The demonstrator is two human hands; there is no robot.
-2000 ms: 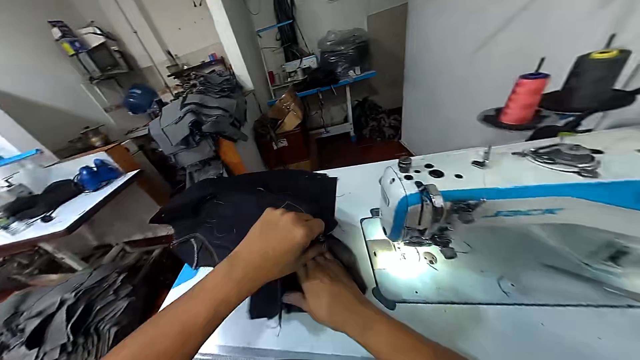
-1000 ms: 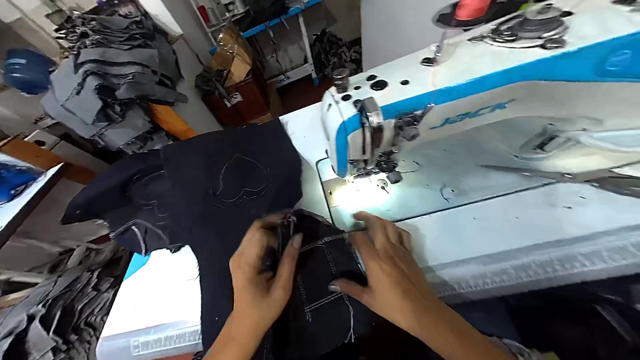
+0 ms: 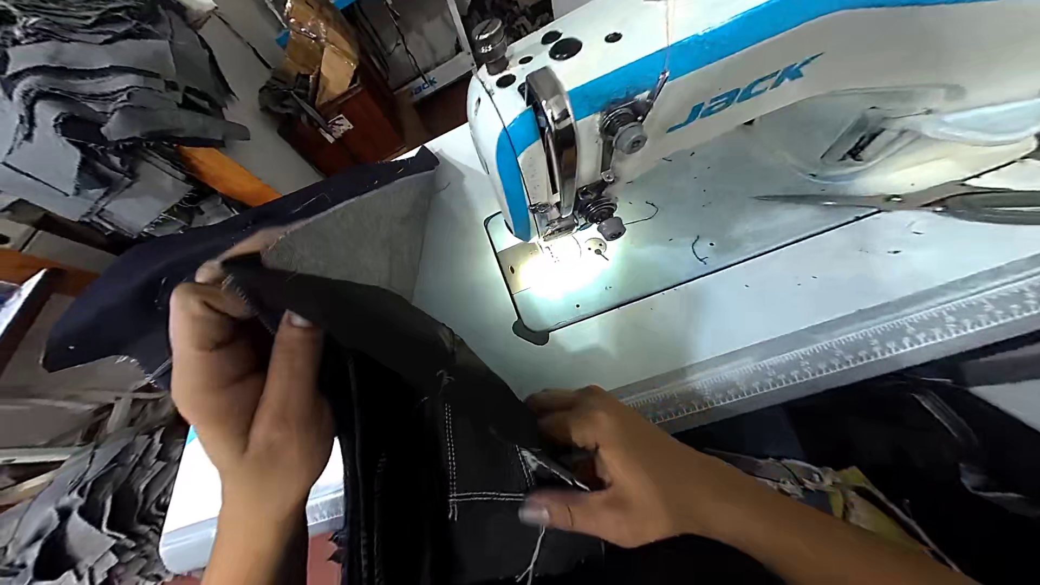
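A piece of dark denim with pale double stitching (image 3: 487, 496) hangs between both hands at the front edge of the sewing table. My left hand (image 3: 252, 374) pinches its upper left edge between thumb and fingers. My right hand (image 3: 609, 471) grips its right side beside the stitched corner, where loose white threads dangle. Behind my left hand lies a larger dark denim piece (image 3: 130, 284), partly folded over to a greyer face. The Jack sewing machine (image 3: 528, 154) stands beyond the hands, its lamp lighting the needle plate (image 3: 561, 268); no cloth lies under the presser foot.
Scissors (image 3: 894, 201) rest on the machine bed at right. A ruler strip (image 3: 812, 357) runs along the table's front edge. Stacks of grey cut cloth stand at upper left (image 3: 97, 89) and lower left (image 3: 73, 512). Dark cloth (image 3: 861, 439) lies below the table edge at right.
The stitched denim piece, lower and flatter a second ago, is now raised and its upper edge folded over. My left hand has moved left with that edge. The view has moved closer to the table.
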